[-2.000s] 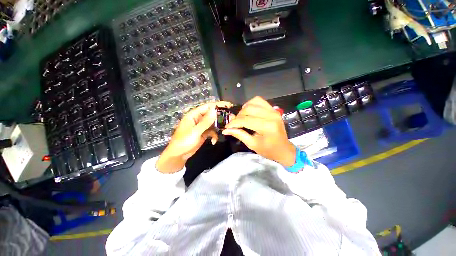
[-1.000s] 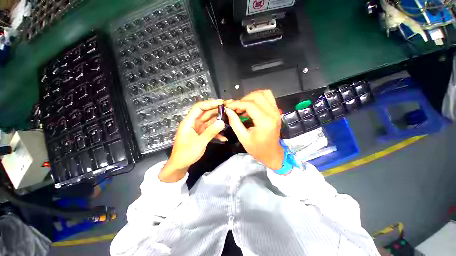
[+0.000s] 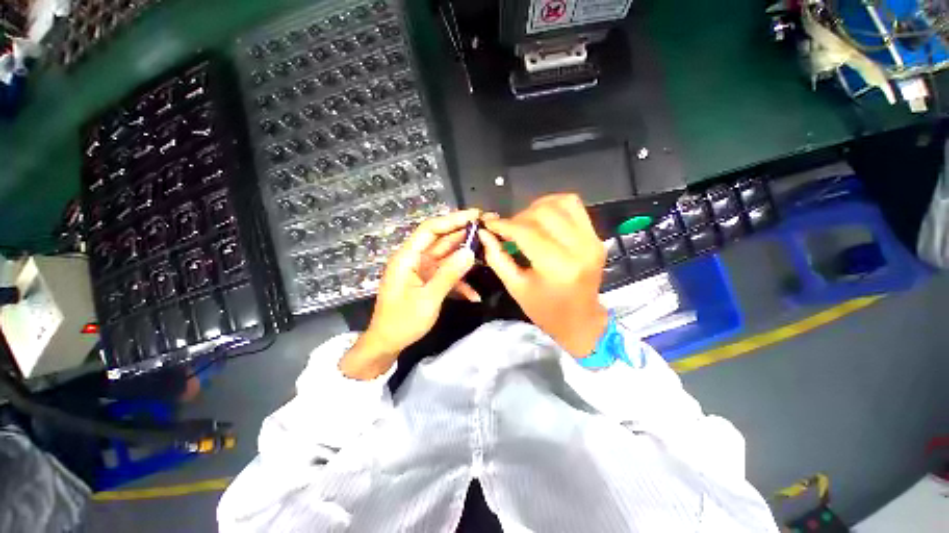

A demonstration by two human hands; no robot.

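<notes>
A small dark module [image 3: 473,238] with a light glint is pinched upright between the fingertips of my left hand [image 3: 421,286], just past the bench's front edge. My right hand [image 3: 549,273], with a blue strap [image 3: 614,341] on the wrist, is close against the module's right side. Its fingers are bent and slightly blurred. Whether it grips the module or holds something small is hidden by the fingers.
The press fixture [image 3: 557,135] stands ahead, with a green button [image 3: 635,225] at its front. A clear blister tray [image 3: 343,156] and a black blister tray [image 3: 172,234] lie left. A black pocket strip [image 3: 692,221] and blue bin [image 3: 713,302] are right. A white box [image 3: 47,318] is far left.
Over two seconds the module has turned from face-on to edge-on in my fingers. Since one second ago, my right hand has moved slightly right and its fingers have curled more.
</notes>
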